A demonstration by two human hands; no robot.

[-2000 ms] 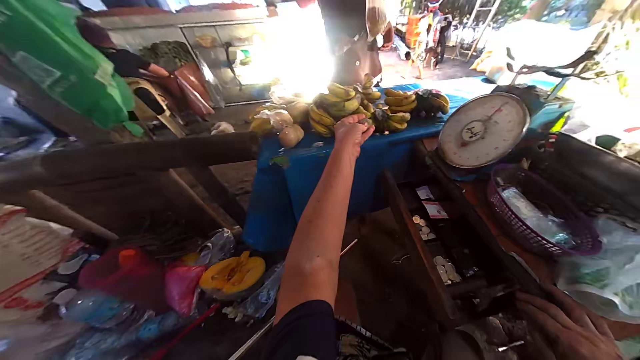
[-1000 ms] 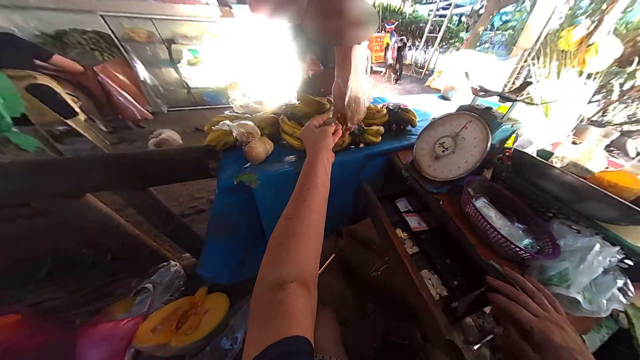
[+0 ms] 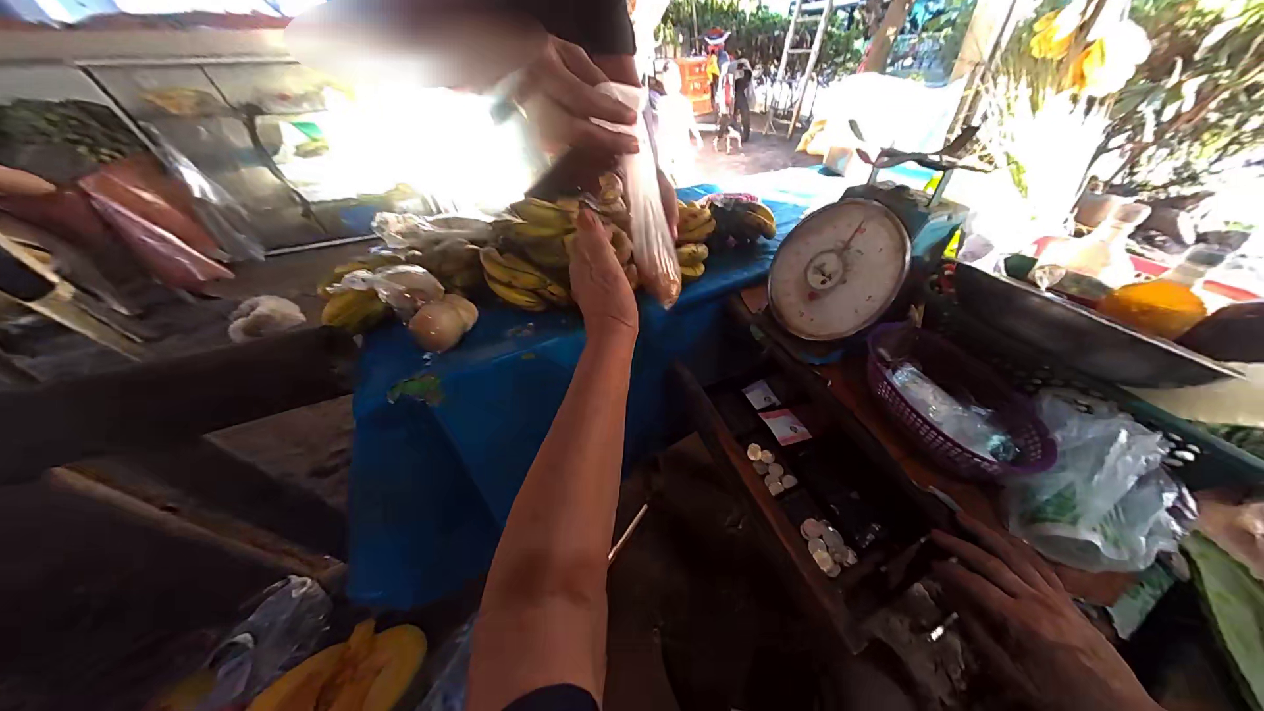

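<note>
My left hand [image 3: 603,281] reaches out over the blue-covered table [image 3: 533,365], its fingers raised in front of the bananas [image 3: 523,276]. Whether it holds anything cannot be told. Just beyond it, another person's hand [image 3: 583,94] grips a thin plastic bag [image 3: 649,217] that hangs beside my fingers. At the lower right my right hand [image 3: 1027,612] rests with spread fingers by the near end of an open wooden drawer [image 3: 731,454]. Coins [image 3: 828,548] and paper notes [image 3: 785,427] lie in the drawer's compartments.
A dial scale [image 3: 839,269] stands behind the drawer. Right of it are a purple basket [image 3: 963,405] holding plastic, clear plastic bags [image 3: 1101,484] and a wide metal pan [image 3: 1086,321]. A wooden rail [image 3: 178,395] runs along the left, and a cut squash [image 3: 346,676] lies at lower left.
The other person's hand and the plastic bag have come into clearer view beside my left hand. My left fingers now point upward. My right hand remains by the drawer.
</note>
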